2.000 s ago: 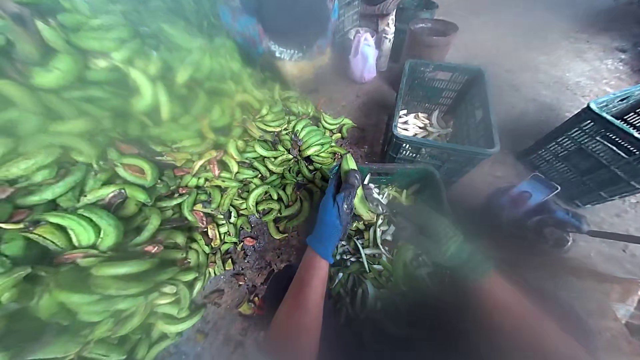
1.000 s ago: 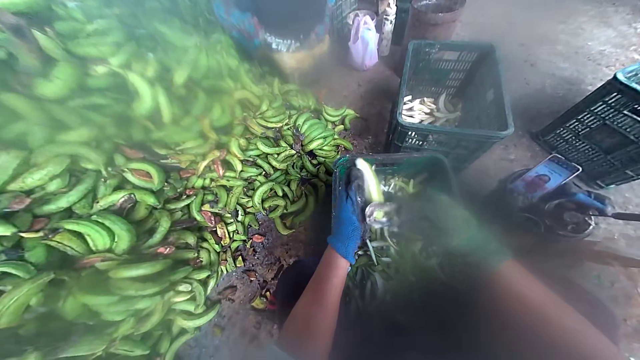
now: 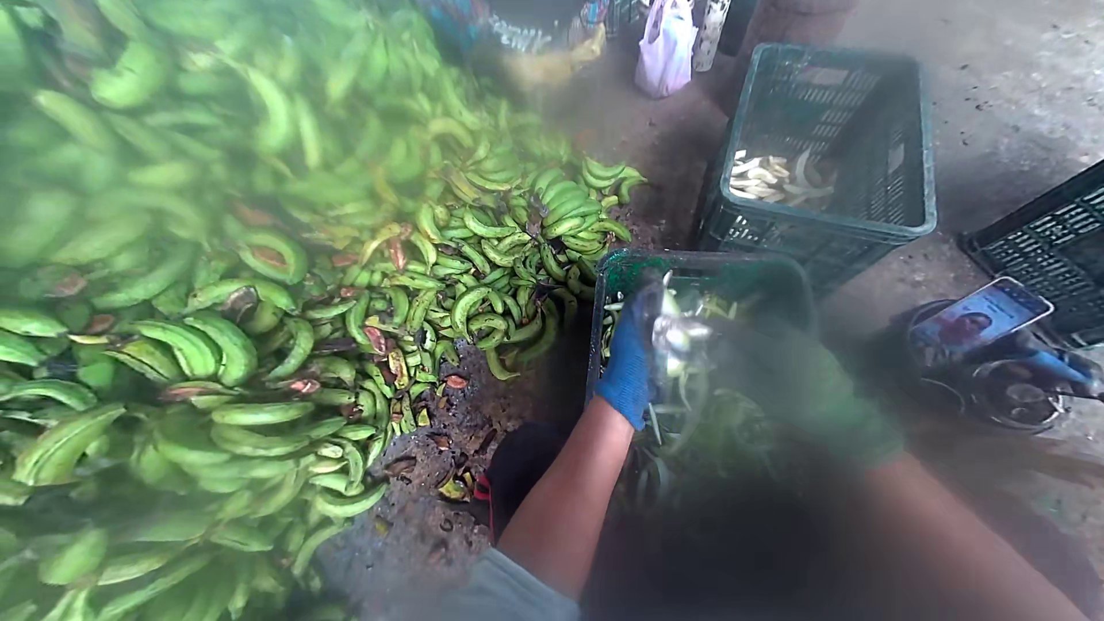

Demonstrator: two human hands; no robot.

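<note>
My left hand (image 3: 636, 358), in a blue glove with a dark palm, is over the near green plastic crate (image 3: 608, 267). Its fingers are closed around a pale, partly peeled green plantain or banana (image 3: 668, 297). Close to its right, my right hand (image 3: 811, 388) wears a green glove and is badly blurred; whether it holds a tool cannot be made out. A pale, shiny blur lies between the two hands. Strips of green peel (image 3: 686, 388) fill the crate below them.
A large heap of green plantains or bananas (image 3: 259, 345) covers the left. Beyond the near crate stands a green crate (image 3: 927, 190) with peeled fruit (image 3: 768, 179). A dark crate (image 3: 1056, 250), a phone (image 3: 983, 317) on a round object and a plastic bag (image 3: 667, 47) stand around.
Two seconds ago the fruit in my left hand was mostly green; now a pale surface shows. My right hand remains blurred beside it. The view has shifted slightly.
</note>
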